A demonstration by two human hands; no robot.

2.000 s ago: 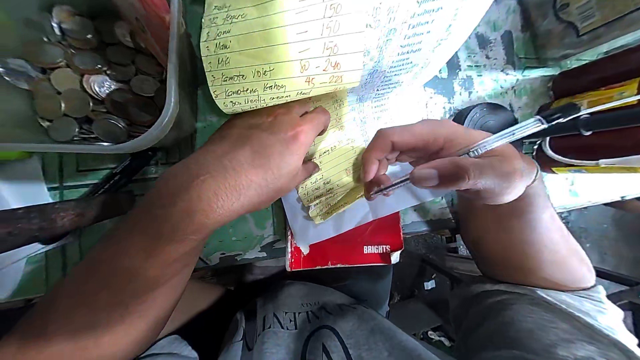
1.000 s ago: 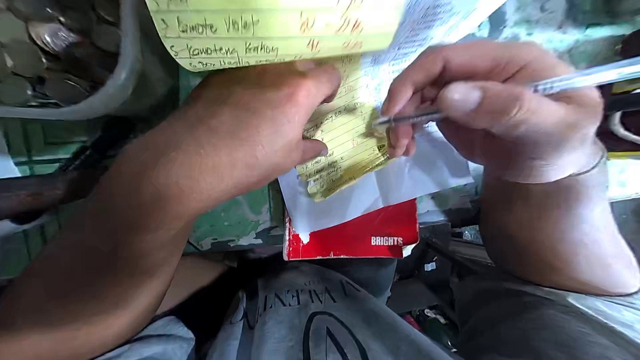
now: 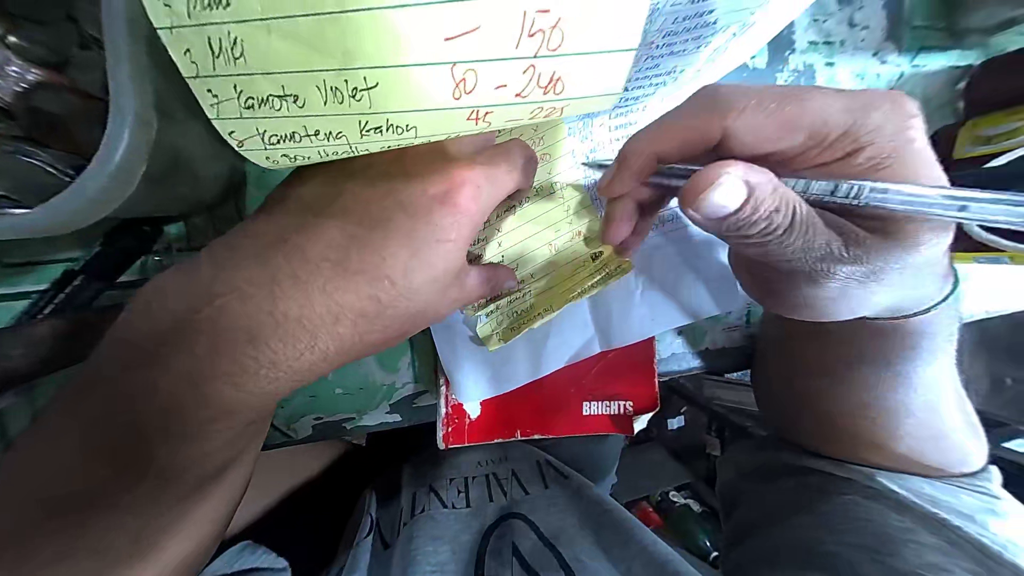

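My right hand (image 3: 768, 184) holds a clear ballpoint pen (image 3: 872, 200) between thumb and fingers, its tip pointing left near the lined slip. My left hand (image 3: 416, 216) lies on a small yellow lined paper (image 3: 552, 264) with handwriting, thumb and forefinger spread on it and grasping nothing that shows. A larger yellow handwritten sheet (image 3: 384, 56) rises above, its lower edge curling over the fingers. Beneath the slip are a white paper (image 3: 552, 344) and a red-covered notebook or pad (image 3: 552, 400) at the table's near edge. Printed paper (image 3: 672, 64) lies behind the yellow sheet.
A translucent plastic tub (image 3: 128, 120) with coins stands at the upper left, beside dark objects. The green painted tabletop (image 3: 360, 392) is worn and peeling. Dark and yellow items sit at the right edge. My grey shirt (image 3: 512, 520) is below the table's edge.
My right hand with the pen has moved up along the yellow slip since one second ago. The left hand has stayed on the slip. The view has moved closer to the papers.
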